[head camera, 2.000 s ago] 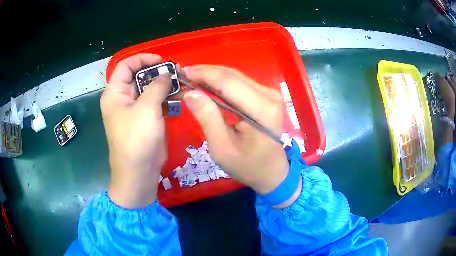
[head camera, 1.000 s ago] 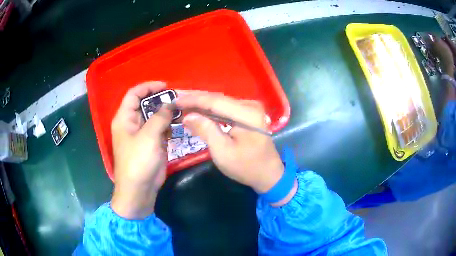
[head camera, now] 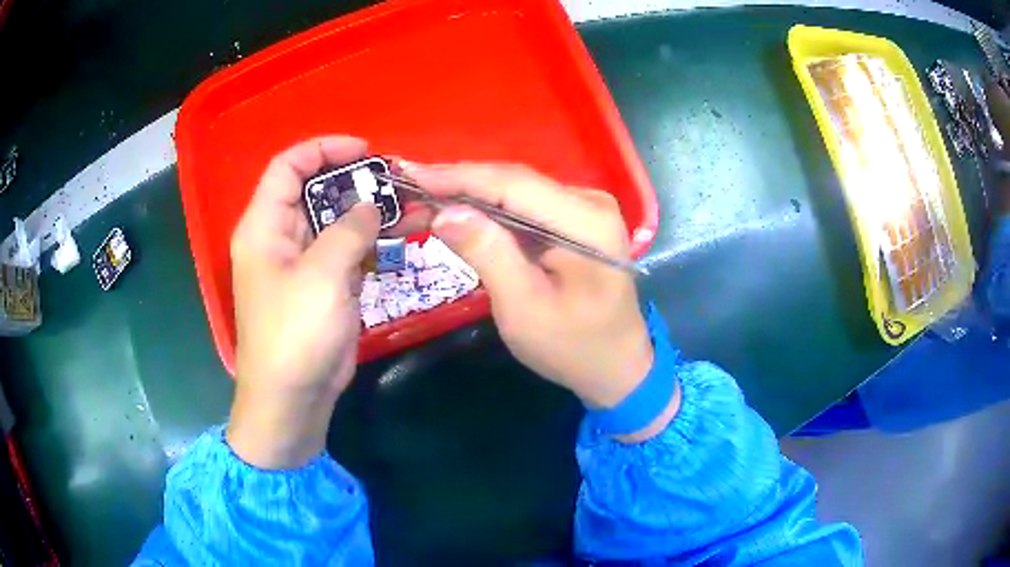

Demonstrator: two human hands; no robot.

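My left hand (head camera: 299, 260) holds an open watch housing (head camera: 336, 195) with a silver rim and a dark inside, its thumb on the housing's lower part. A white patch shows inside near the upper right. My right hand (head camera: 543, 266) grips slim metal tweezers (head camera: 521, 222); their tips are at the housing's right upper edge. A small silver-grey block (head camera: 391, 257) hangs just below the housing. Both hands are over the red tray (head camera: 205, 244), where small white pieces (head camera: 415, 290) are heaped near its front edge.
Another housing (head camera: 112, 258) lies on the green mat at left, by white scraps and a small clear box (head camera: 19, 290). A yellow tray (head camera: 961, 238) with shiny clear packs (head camera: 886, 166) stands at right. Beyond it are small metal parts (head camera: 955, 109) and another person's blue sleeve (head camera: 930, 382).
The view has shifted and the red tray sits further up and left than at first. Both hands keep their hold; the tweezer tips and the white patch now show more clearly than one second ago.
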